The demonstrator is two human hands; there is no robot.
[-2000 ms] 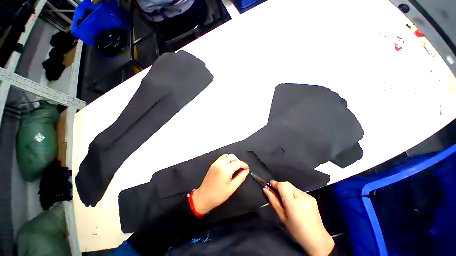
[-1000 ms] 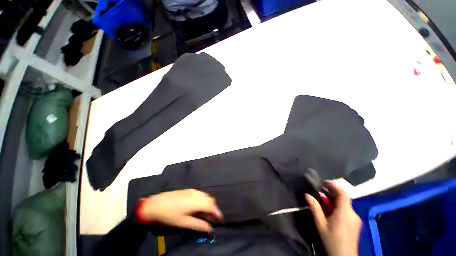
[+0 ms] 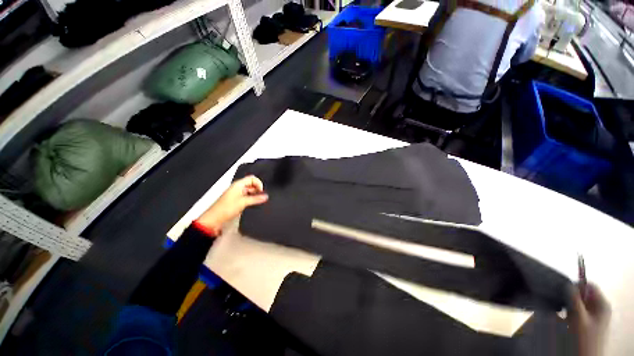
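A long black garment panel [image 3: 417,257] stretches between my two hands, over the white table. A pale gap shows lengthwise in it. My left hand [image 3: 240,200], with a red wristband, grips its narrow end at the left. My right hand [image 3: 592,316] is blurred at the right edge, at the panel's other end. The thread snips [image 3: 582,270] point up from my right hand. Another black panel [image 3: 389,174] lies behind, with a thin dark line along it. A further black cloth [image 3: 347,306] lies nearest me.
The white table [image 3: 591,229] runs off to the right. Shelves [image 3: 160,31] at the left hold green sacks [image 3: 194,69] and black bundles [image 3: 163,124]. Ahead, a person [image 3: 476,55] sits with their back to me, between a blue crate [image 3: 356,43] and another blue crate [image 3: 556,139].
The view has swung left and up. My hands have moved far apart, and the panel is now stretched between them near the far panel. More of the shelves and the seated person show.
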